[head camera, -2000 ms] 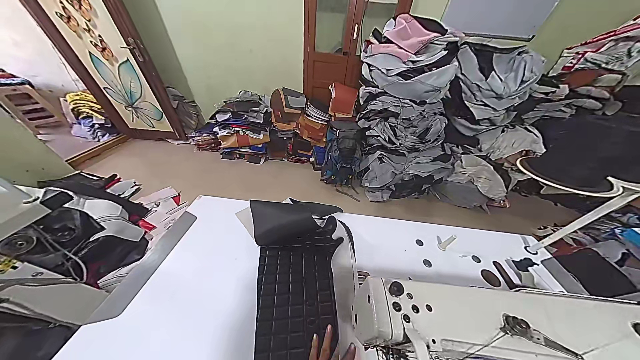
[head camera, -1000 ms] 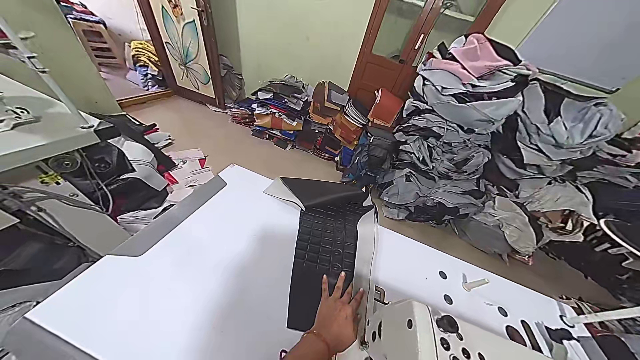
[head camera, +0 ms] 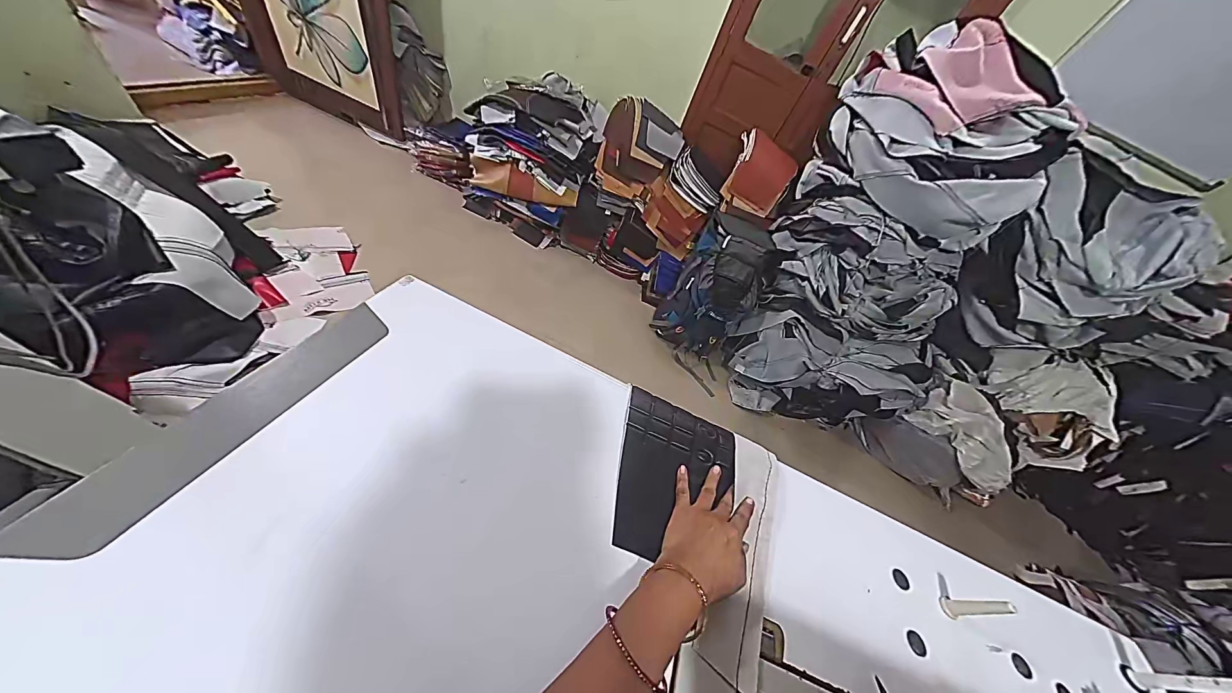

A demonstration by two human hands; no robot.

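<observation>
My left hand, with bangles at the wrist, lies palm down with spread fingers on a black quilted panel and the light grey fabric strip along its right side. The panel reaches the far edge of a white sewing table, and its far end is out of sight past that edge. The strip runs back toward the bottom of the view, beside a small metal part set in the tabletop. My right hand is not in view.
Beyond the table, stacks of folded material and large heaps of grey and black fabric stand on the floor. At left, more pieces lie behind a grey table edge. A pale peg stands on the tabletop at right.
My left hand has moved with the panel toward the table's far edge. The panel's folded far end, on the table before, is now out of sight. The view has shifted.
</observation>
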